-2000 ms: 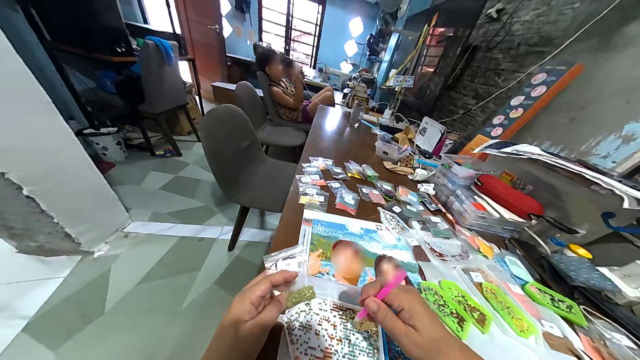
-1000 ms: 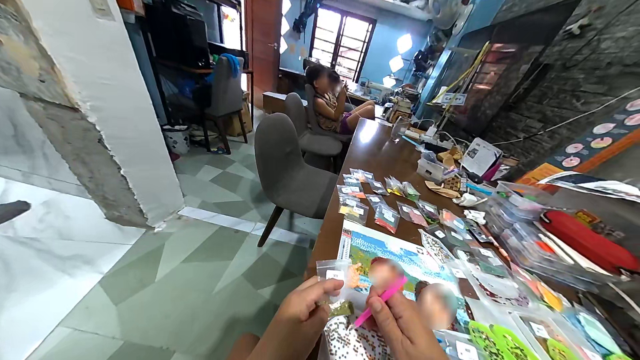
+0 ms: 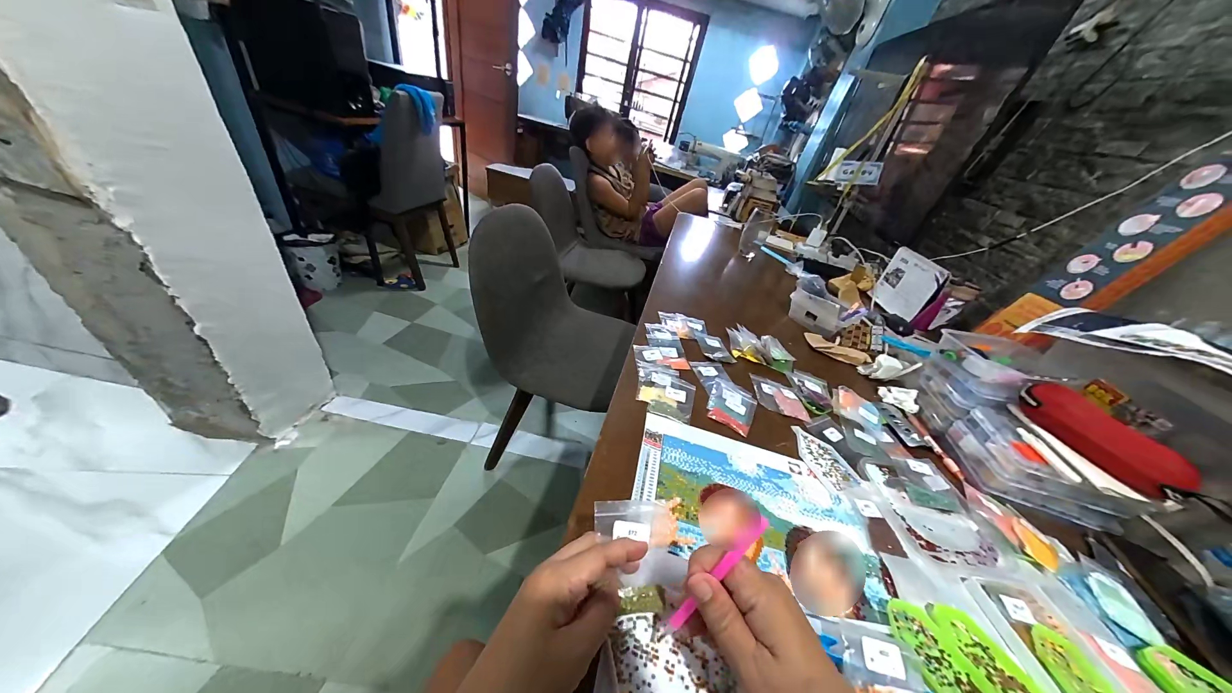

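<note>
My left hand (image 3: pixel 568 602) grips a small clear zip bag (image 3: pixel 630 525) with a white label and olive-green beads at its bottom. A pink pen-like tool (image 3: pixel 720 570) is pinched between the thumb and fingers of my right hand (image 3: pixel 756 616), its lower end slanting down toward the bag. Below both hands lies a container of loose, mixed-colour beads (image 3: pixel 664 654), partly hidden by them. Behind it a partly beaded picture (image 3: pixel 751 467) with blue, green and figures lies on the dark wooden table (image 3: pixel 712 289). Green trays with beads (image 3: pixel 924 635) are at the right.
Many small labelled bead bags (image 3: pixel 731 404) lie beyond the picture. Stacked clear plastic boxes (image 3: pixel 1011 452) and a red case (image 3: pixel 1107 438) stand at the right. A grey chair (image 3: pixel 539 308) is beside the table's left edge. A person (image 3: pixel 616 183) sits farther back.
The view has turned left since the first frame. My hands still hold the bag and the pink tool.
</note>
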